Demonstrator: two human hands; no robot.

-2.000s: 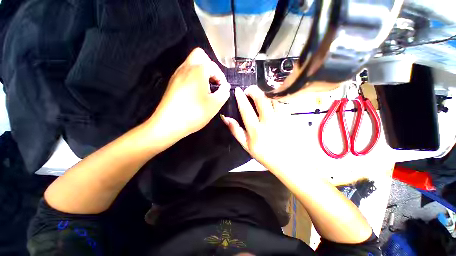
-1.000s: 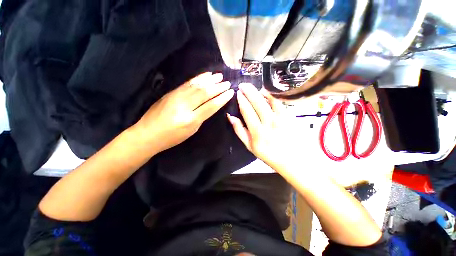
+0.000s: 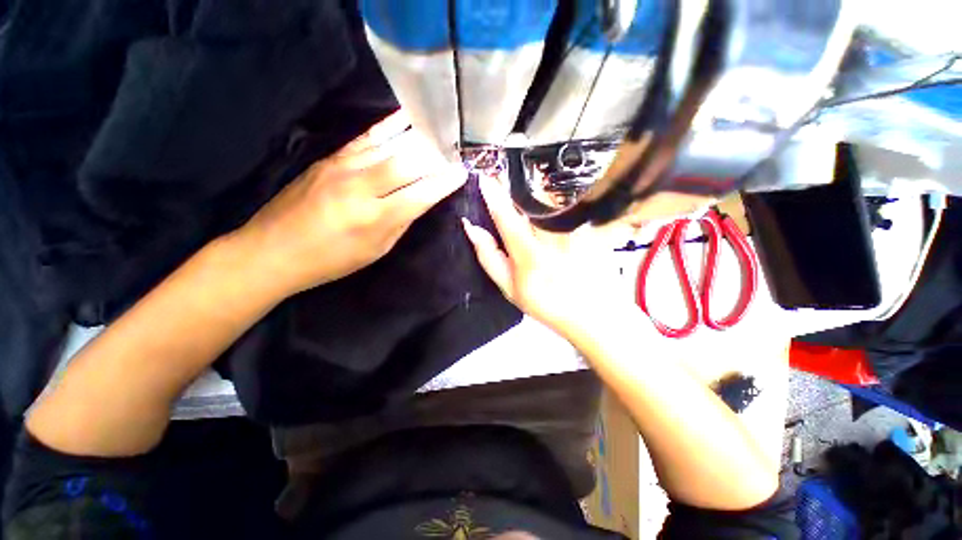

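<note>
A dark garment [image 3: 359,306] lies over the table left of and below the sewing machine head [image 3: 496,74], with a large heap at the upper left. My left hand [image 3: 353,200] lies flat on the cloth, its fingertips close to the presser foot [image 3: 483,160]. My right hand [image 3: 527,264] lies at the cloth's right edge, index finger pointing to the foot and thumb spread apart. Both hands press on the cloth. The fingertips nearest the foot are partly hidden by the machine head and glare.
Red-handled scissors [image 3: 698,276] lie right of my right hand, blades partly hidden. A black smartphone [image 3: 812,248] is beyond them. Small dark bits lie on the white table [image 3: 517,359]. A light brown wooden part [image 3: 617,464] is below the table edge. Something red [image 3: 833,363] is low at the right.
My left hand opened from a pinch and now lies closer to the foot. The cloth near the foot has shifted upward. The whole view has shifted, moving the machine, scissors and phone leftward.
</note>
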